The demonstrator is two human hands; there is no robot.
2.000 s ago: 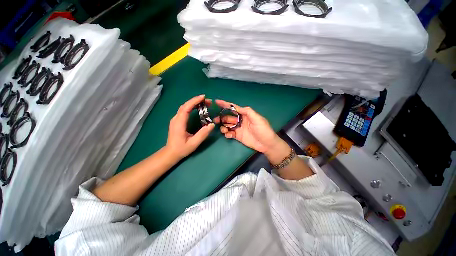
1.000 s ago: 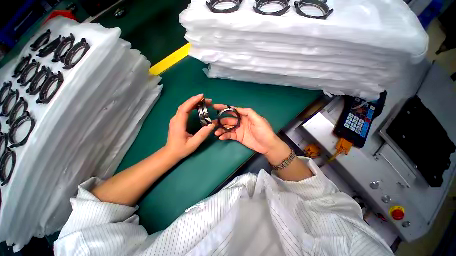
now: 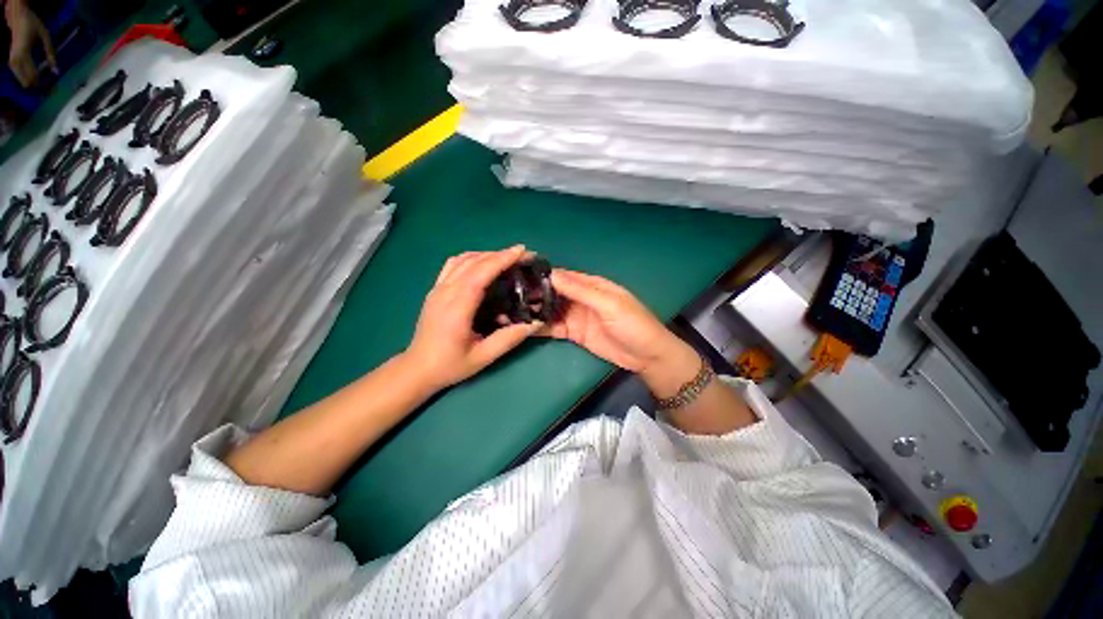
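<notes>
My left hand (image 3: pixel 462 317) holds a short dark stack of black watch case rings (image 3: pixel 517 295) between thumb and fingers, above the green surface (image 3: pixel 423 254). My right hand (image 3: pixel 608 320) is at the right side of the stack, its fingertips against it or partly behind it. The rings are close together and blurred, so I cannot tell a separate ring in my right hand. Its fingertips are partly hidden.
White foam piles with black rings on top stand left (image 3: pixel 242 242) and ahead (image 3: pixel 726 133). At right are a teach pendant (image 3: pixel 861 290), a black fixture (image 3: pixel 1022 342) and a red emergency stop (image 3: pixel 959 514). Another person's hand (image 3: pixel 29 46) shows far left.
My hands have come together. The single ring that my right hand held apart is now against the stack. My left hand has turned the stack. Another person's hand has appeared at the top left.
</notes>
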